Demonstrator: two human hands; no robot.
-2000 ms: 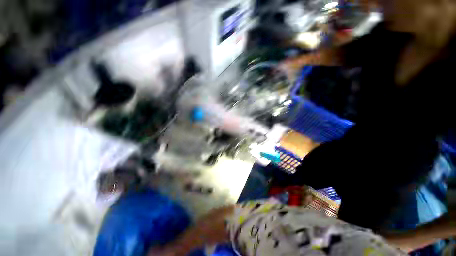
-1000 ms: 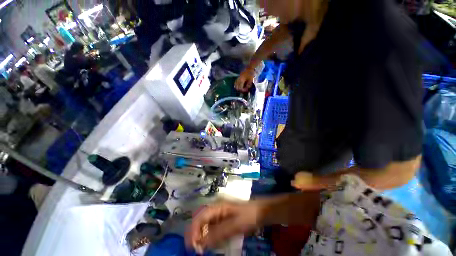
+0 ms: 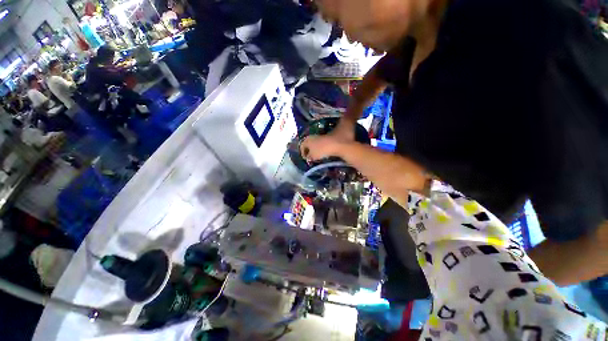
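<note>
My right hand (image 3: 328,145), bare below a white patterned sleeve, reaches over the round dark green bowl feeder (image 3: 363,136) beside the white control box (image 3: 230,133). Its fingertips are blurred over the bowl, so whether they hold anything cannot be told. My left hand is out of the picture. The pale grey sewing machine head (image 3: 293,250), with a light-blue part, lies in front of the bowl. A small keypad (image 3: 301,212) with coloured keys stands between them.
A person in black (image 3: 507,113) leans in from the right, one arm behind mine at the bowl. A black thread stand (image 3: 148,274), dark thread cones (image 3: 175,303) and a black bottle with a yellow label (image 3: 241,198) stand on the white table (image 3: 167,190). Blue crates are partly visible at right.
My right hand has moved from the blue bag at the lower edge, up and forward to the bowl. The bag is out of view. The person in black leans further over the feeder.
</note>
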